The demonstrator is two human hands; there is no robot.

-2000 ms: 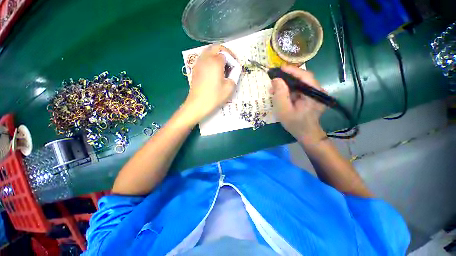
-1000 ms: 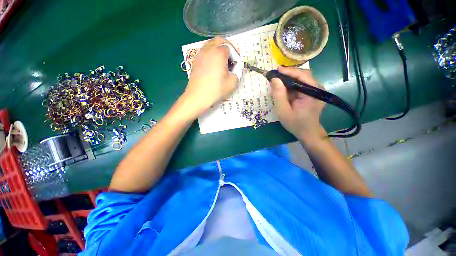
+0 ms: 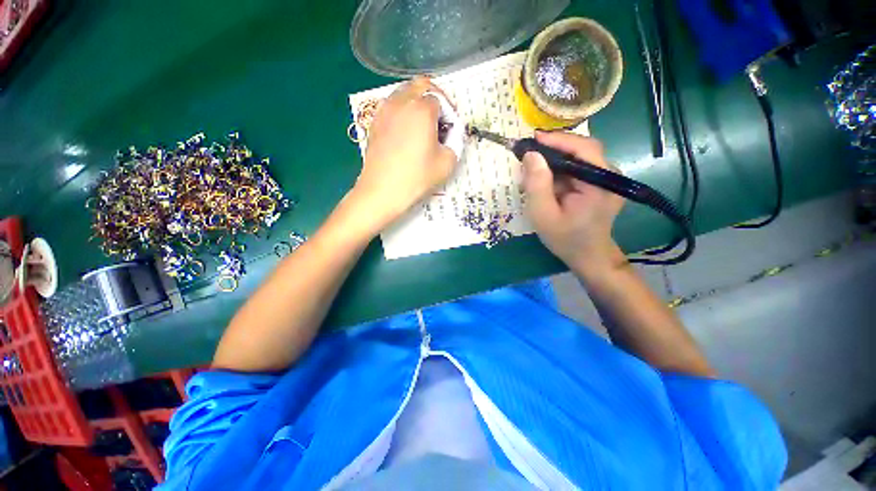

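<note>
My right hand [image 3: 576, 197] holds the black soldering iron [image 3: 586, 173] like a pen, its metal tip pointing left to the fingertips of my left hand. My left hand [image 3: 405, 144], with white finger cots [image 3: 451, 134], is closed at the fingertips around a small dark part that is mostly hidden. Both hands are over the white sheet [image 3: 408, 235], which has rows of small marks or parts. Small dark and silver components [image 3: 488, 222] lie clustered on the sheet. A few coppery rings [image 3: 365, 113] lie at its upper left corner.
A heap of ring-shaped workpieces [image 3: 187, 197] lies left, with a solder reel [image 3: 125, 288] below it. The yellow cleaning pot [image 3: 571, 75] stands at the sheet's upper right, a clear lid [image 3: 451, 34] behind. Tweezers [image 3: 651, 86], cables and a blue unit [image 3: 735, 34] are right; a red crate [image 3: 38, 364] is lower left.
The iron's tip, above the left fingertips two seconds ago, is now slightly lower and closer to them. The whole view has shifted slightly. Both hands keep their holds.
</note>
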